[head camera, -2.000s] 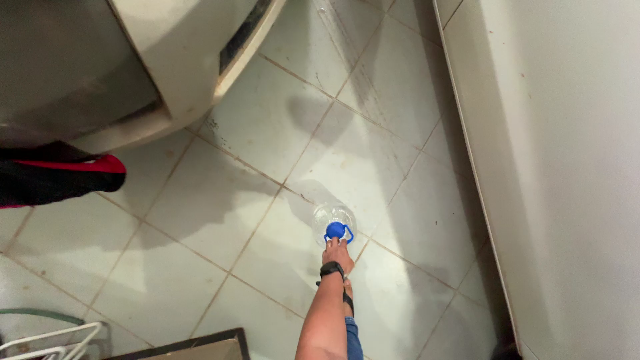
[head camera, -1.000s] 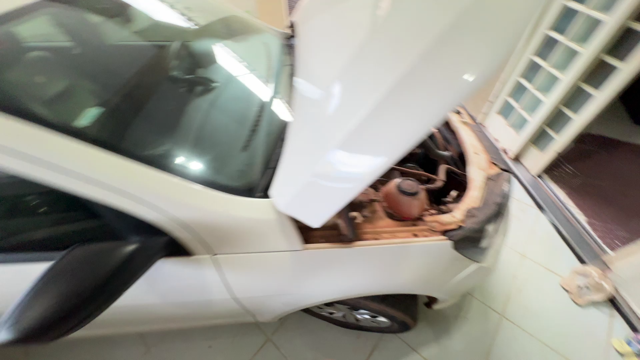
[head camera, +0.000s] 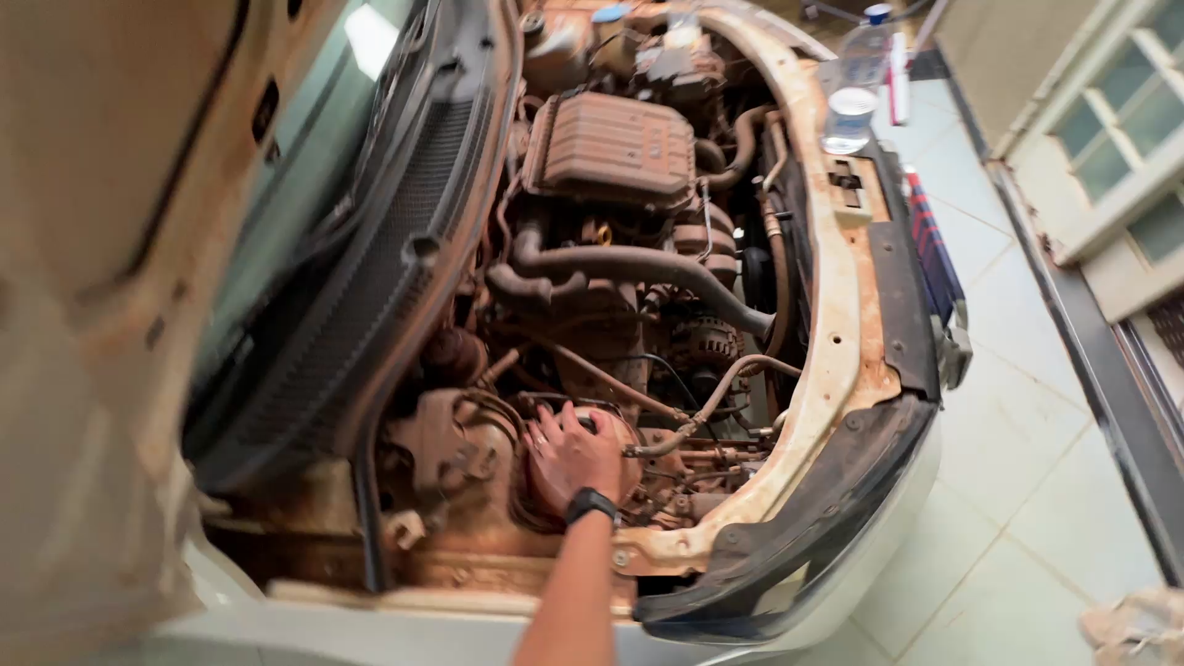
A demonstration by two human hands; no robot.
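Observation:
My left hand [head camera: 575, 458], with a dark watch on its wrist, reaches into the open engine bay. Its fingers are curled around the dark cap [head camera: 586, 423] of a round, dusty coolant reservoir [head camera: 629, 467]. The palm and fingers hide part of both. Next to the reservoir, a hose [head camera: 717, 402] runs toward the front of the bay. Farther up lies the dust-covered engine cover [head camera: 615, 148], with a thick curved hose [head camera: 638, 264] below it. My right hand is out of view.
The raised hood [head camera: 111, 305] fills the left side. A clear plastic bottle with a blue cap [head camera: 853, 92] stands on the front crossmember [head camera: 828, 314]. Tiled floor [head camera: 1008, 499] and a paned door [head camera: 1101, 139] are at the right. A crumpled cloth-like item [head camera: 1138, 629] lies at bottom right.
Two seconds ago my left hand was at the blue handle of a clear bottle near the floor; now it is on the reservoir cap. The view has swung to the engine bay.

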